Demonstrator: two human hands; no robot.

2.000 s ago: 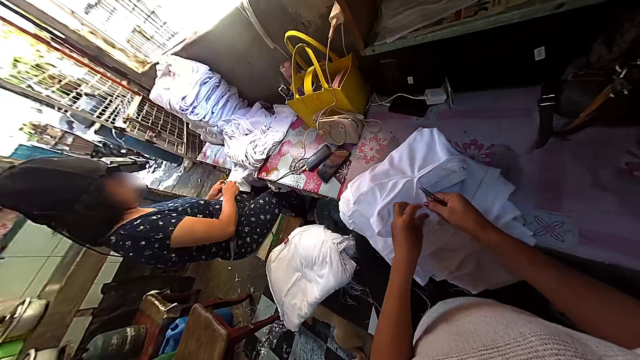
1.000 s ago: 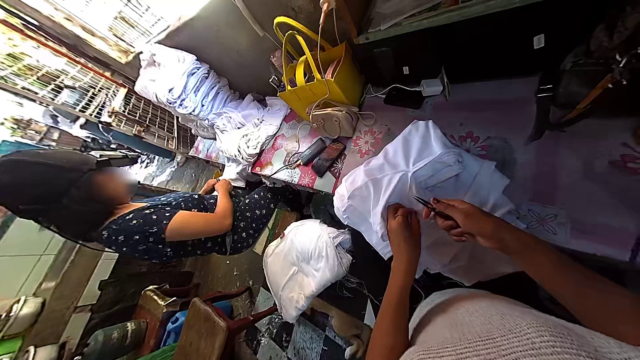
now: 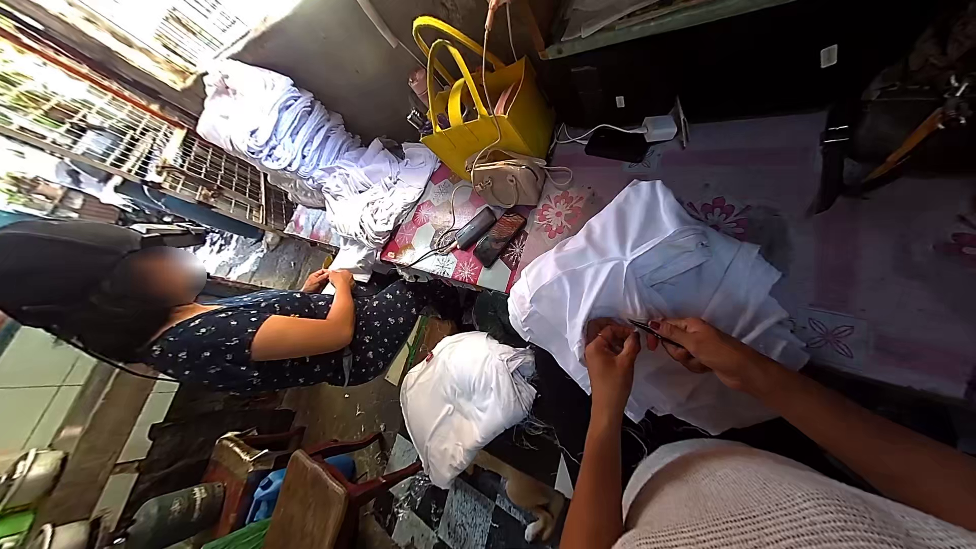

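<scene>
White fabric pieces [image 3: 656, 259] lie in a layered pile at the near edge of the table, partly hanging over it. My left hand [image 3: 612, 351] pinches a bit of the white fabric at the pile's near side, its fingertips drawn together. My right hand [image 3: 690, 343] is close beside it on the right, closed around small dark thread snips [image 3: 648, 330]. The snips' tips point left, at the fingertips of my left hand. Whether the blades are apart or together cannot be told. The thread or edge between my fingers is too small to see.
On the table are a yellow handbag [image 3: 503, 114], a beige pouch [image 3: 507, 179], a phone [image 3: 499, 239], a power bank [image 3: 475, 227] and a heap of white garments [image 3: 282, 122]. A co-worker [image 3: 297, 335] sits at left. A white cloth bundle [image 3: 461, 404] and a wooden chair [image 3: 309, 503] are below.
The snips in my right hand have moved to the fingertips of my left hand, and both hands are now lower on the fabric. The co-worker stays seated in the same place.
</scene>
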